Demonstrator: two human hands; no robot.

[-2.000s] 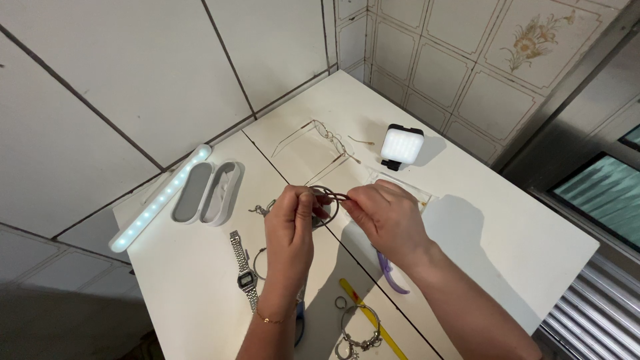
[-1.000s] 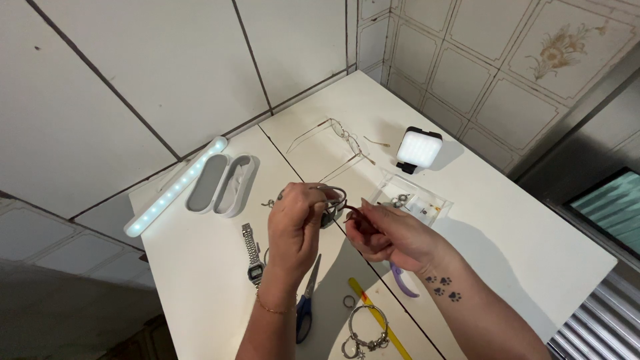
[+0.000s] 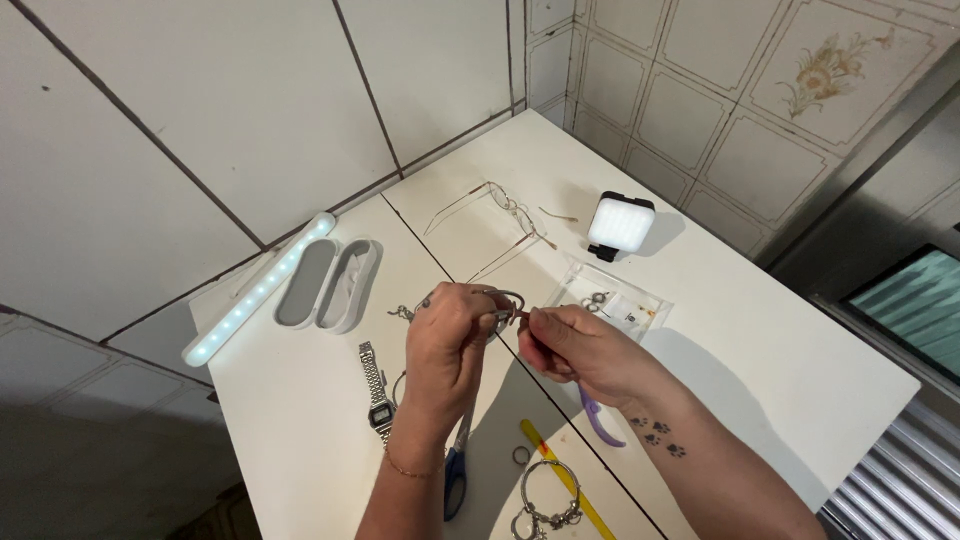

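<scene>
My left hand grips a silver-coloured metal bangle above the middle of the white table. Just to its right, my right hand pinches a thin brownish piece at the bangle's near side; what exactly it is cannot be told. Below the left hand lie scissors with blue handles and a metal digital wristwatch. A charm bracelet rests partly over a yellow stick, beside a small ring. Partly under the right hand is a purple curved handle.
Wire-framed eyeglasses and a loose temple piece lie farther back. A lit square lamp stands at the right, behind a clear tray of small parts. An open grey case and a lit light bar are at the left.
My right hand was partly over the clear tray two seconds ago and now sits lower, leaving the tray in sight. Both hands stay close together at the bangle.
</scene>
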